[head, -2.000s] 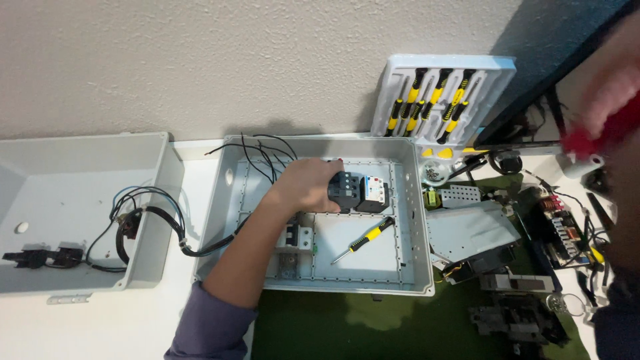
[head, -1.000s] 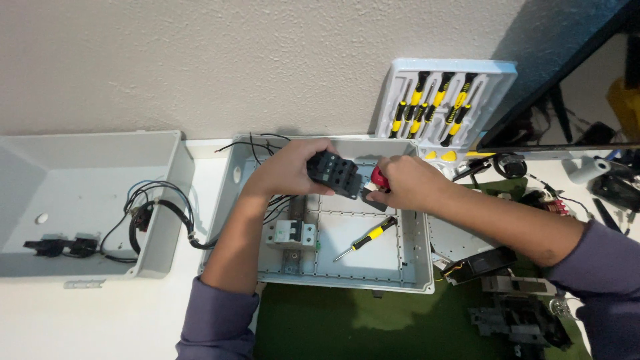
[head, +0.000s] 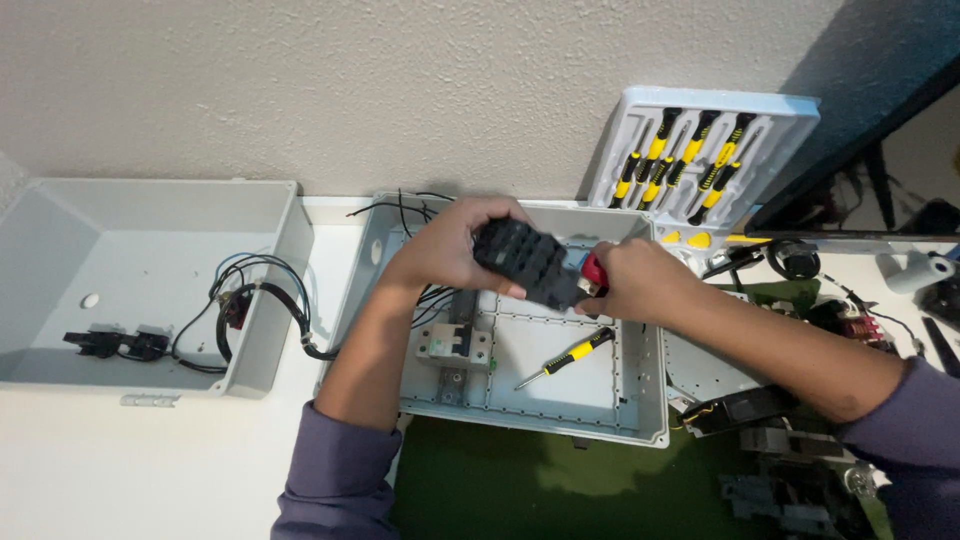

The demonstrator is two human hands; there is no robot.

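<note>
My left hand grips a black contactor above a grey plastic enclosure box. At the contactor's right end, my right hand is closed around a small red object; its fingers hide most of it, so its kind cannot be told. Below the hands, a white circuit breaker sits on a metal DIN rail in the box. A yellow and black screwdriver lies on the box floor to the breaker's right. Black wires run behind my left hand.
Left stands a second grey box with black connectors and a cable leading to the first box. A tray of precision screwdrivers leans on the wall. Loose electronic parts lie at right, partly on a green mat.
My left hand has lifted the contactor from the box. My right hand has come in from the upper right with the red object, to the contactor's end. The blue and white part is mostly out of sight.
</note>
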